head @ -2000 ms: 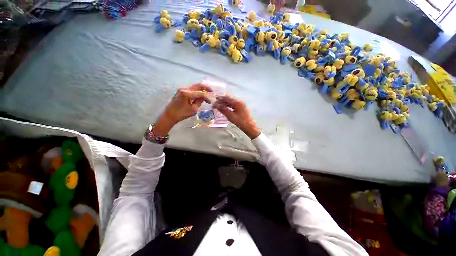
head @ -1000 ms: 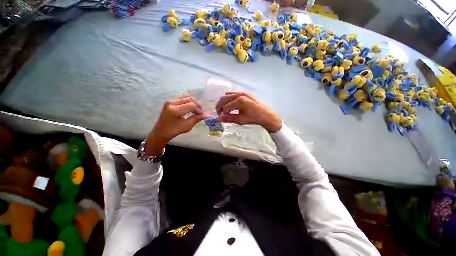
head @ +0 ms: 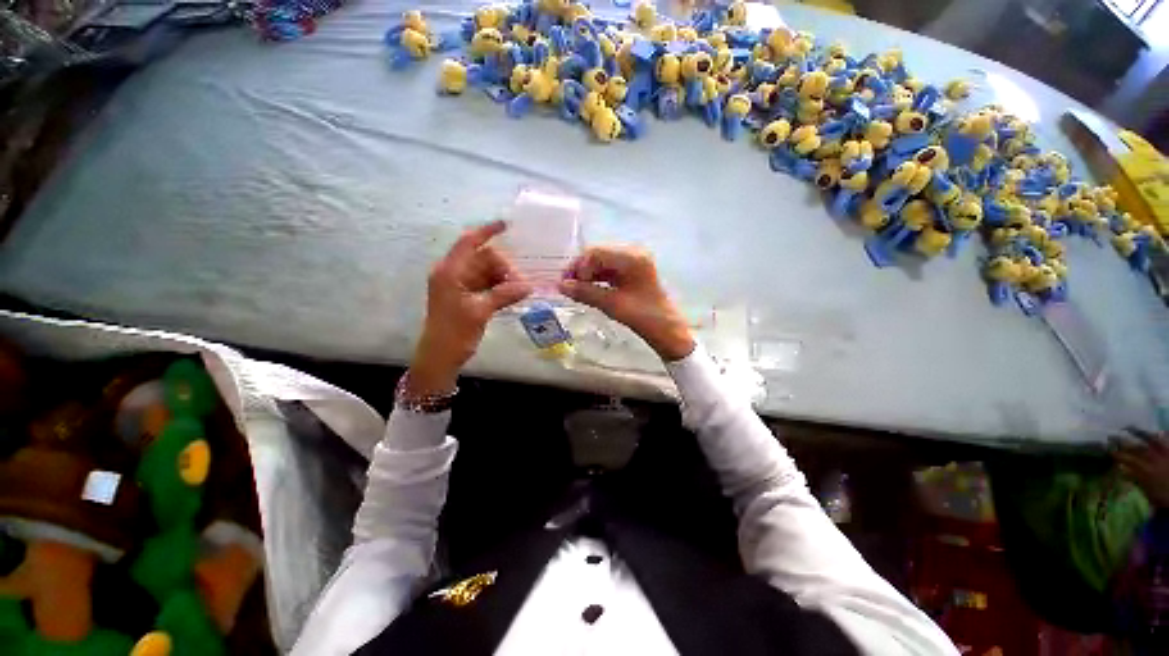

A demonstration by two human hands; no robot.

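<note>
My left hand point(head: 472, 292) and my right hand point(head: 624, 292) pinch the mouth of a small clear zip bag between their fingertips, over the table near its front edge. A small yellow-and-blue plush toy with a blue card point(head: 544, 328) hangs below the fingertips; it looks to be inside the bag, but the clear plastic is hard to make out. The stack of empty zip bags point(head: 547, 228), with faint pink-red stripes, lies flat just beyond and between my hands.
A long heap of loose plush toys point(head: 820, 128) runs along the far side. Clear bags point(head: 731, 349) lie at the front edge, right of my hands. A white woven sack point(head: 263, 423) with larger plush toys stands lower left. Part of another person's hand shows at far right.
My hands have stayed together at the bag's mouth; my right hand has drawn slightly lower. The other person's purple sleeve at far right has moved mostly out of view.
</note>
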